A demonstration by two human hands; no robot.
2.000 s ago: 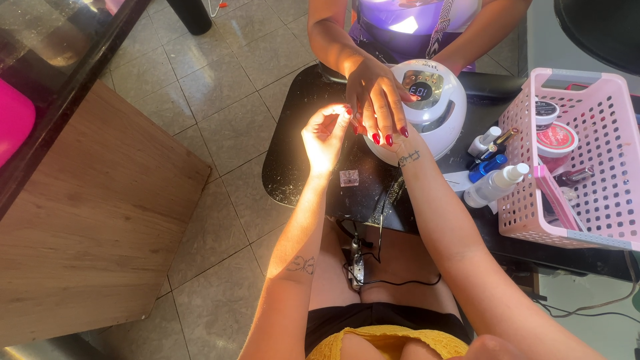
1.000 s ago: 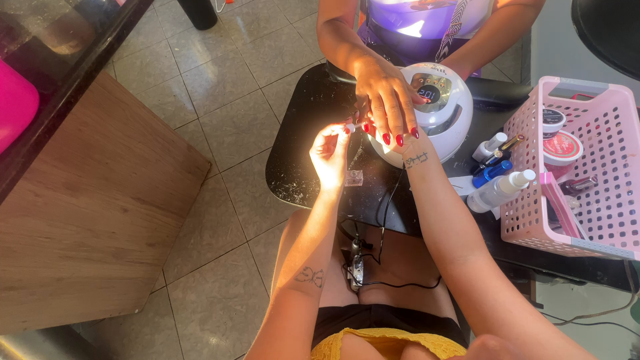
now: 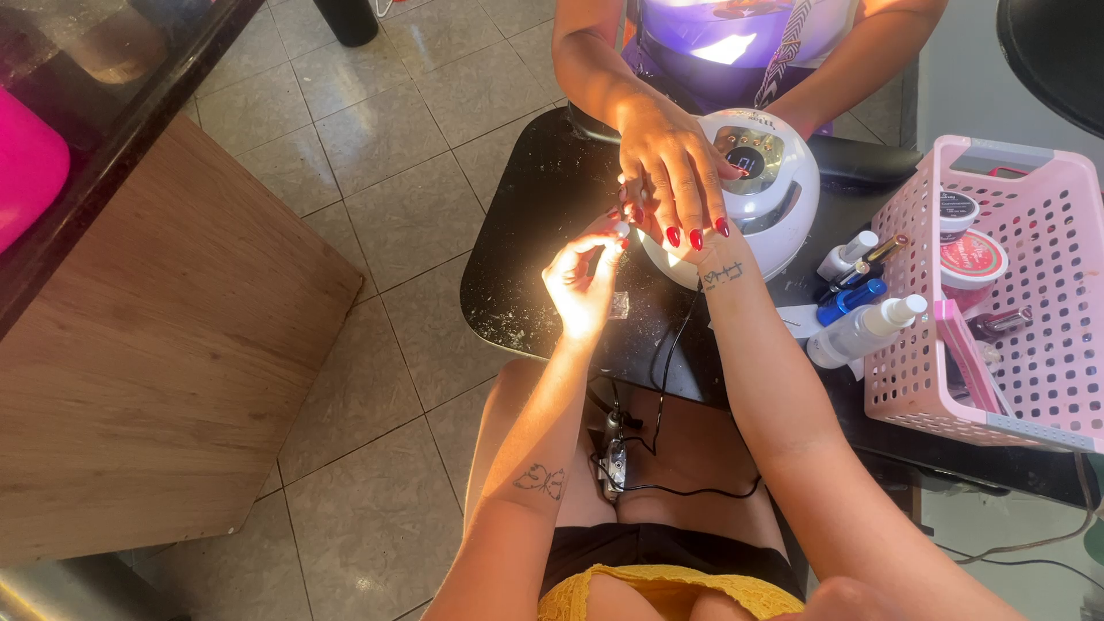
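Note:
My left hand (image 3: 586,267), brightly sunlit, pinches a small whitish item (image 3: 622,228) between thumb and fingertips, at the finger ends of another person's hand (image 3: 668,164). That hand lies palm down with red nails, over my right hand (image 3: 686,248), which is mostly hidden beneath it, so its grip is unclear. Just behind and right of them stands a white nail lamp (image 3: 780,203) with a lit display. A small clear square piece (image 3: 619,305) lies on the black table (image 3: 526,259) below my left hand, among whitish dust.
At the right stands a pink perforated basket (image 3: 906,379) with jars and bottles. Beside it are a spray bottle (image 3: 867,332), a blue bottle (image 3: 851,302) and nail polish bottles (image 3: 848,255). A silver corded device (image 3: 613,466) rests by my lap. A wooden cabinet (image 3: 155,362) stands left.
My left hand has moved up against the other person's fingertips, with the small whitish item now showing in its pinch. The lamp's display has changed.

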